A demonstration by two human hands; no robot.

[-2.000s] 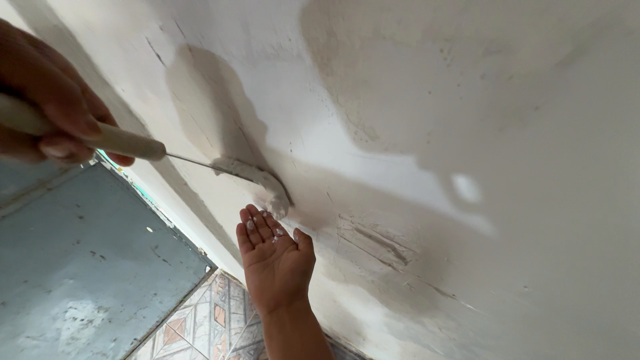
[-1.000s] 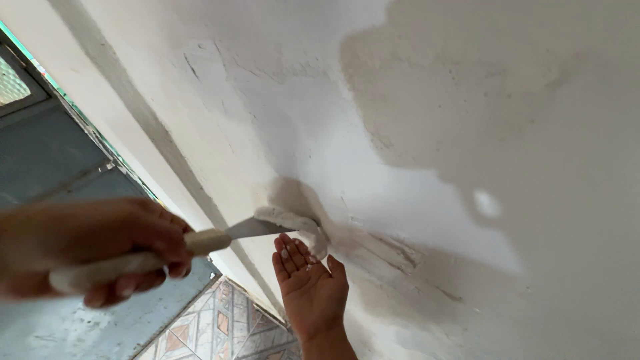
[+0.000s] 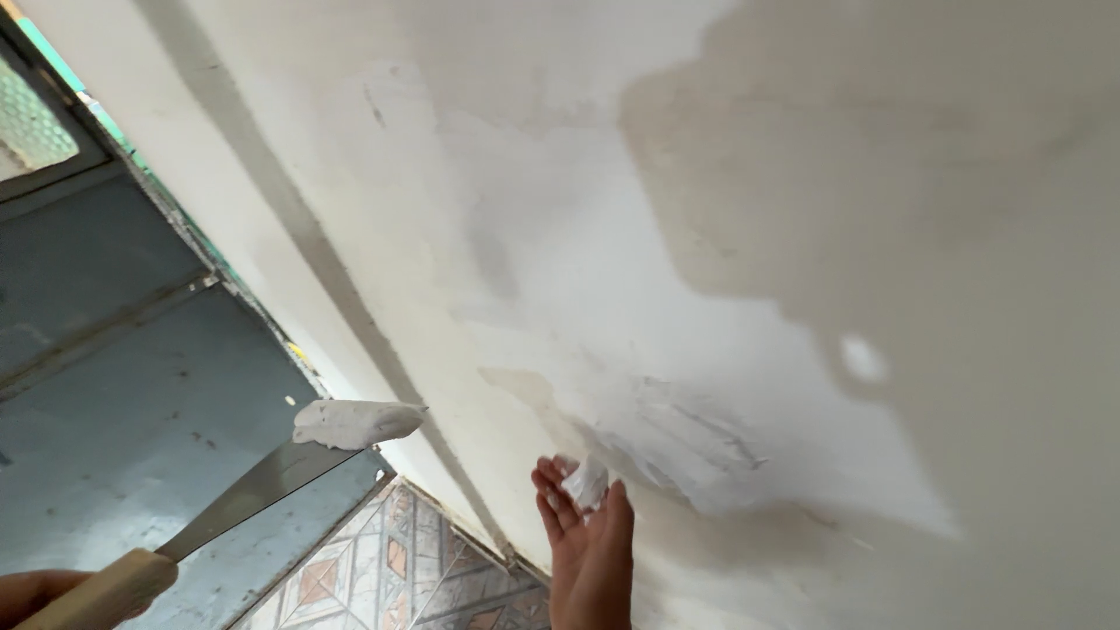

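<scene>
At the lower left edge, my left hand (image 3: 35, 588) grips the pale handle of a putty knife (image 3: 241, 499), mostly out of view. A thick bead of whitish putty (image 3: 354, 423) lies along the knife's front edge, away from the wall. Near the bottom centre my right hand (image 3: 588, 547) is palm up and cupped, with a lump of white putty (image 3: 586, 483) on its fingers. Just right of and above that hand, the off-white wall (image 3: 525, 219) bears a smeared putty patch (image 3: 691, 446) with dark streaks and ridges.
A worn blue-grey metal door (image 3: 157, 437) with a textured glass pane (image 3: 31, 118) stands at the left. Patterned floor tiles (image 3: 350, 569) show at the bottom, below the wall's edge. Shadows fall across the wall on the right.
The knife has moved off the wall, away from my right hand, to the lower left. The streaked patch now has more putty smeared over it. A larger lump shows on my right fingers.
</scene>
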